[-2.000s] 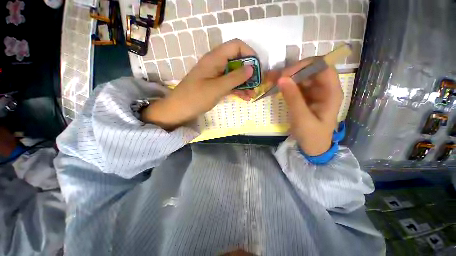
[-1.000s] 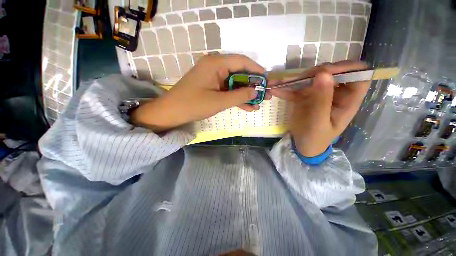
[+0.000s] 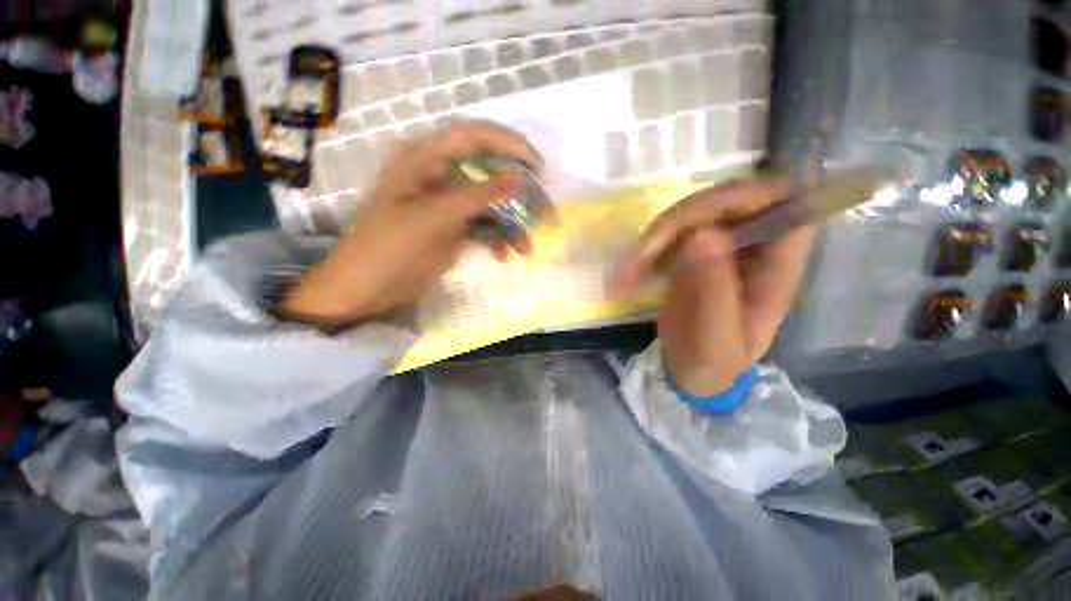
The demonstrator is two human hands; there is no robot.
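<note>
My left hand [image 3: 393, 229] holds a small rounded-square watch module [image 3: 507, 202] between thumb and fingers. The module is tilted and blurred. My right hand [image 3: 722, 276] holds the tweezers [image 3: 810, 209] pen-like, with the pale end pointing right. The tweezers' tip is too blurred to make out. Both hands are apart, above the yellow sticker sheet [image 3: 505, 294] and the lower edge of the sheet with grey die-cut adhesive pieces [image 3: 693, 82].
Black and orange modules [image 3: 294, 117] lie at upper left beside a narrow adhesive sheet [image 3: 156, 176]. A clear blister tray [image 3: 846, 282] with modules in rows is at right. Green boards [image 3: 975, 481] lie at lower right.
My left hand has moved left with the module, which is now more tilted. My right hand and the tweezers have drawn away from the module. The view has shifted and blurred.
</note>
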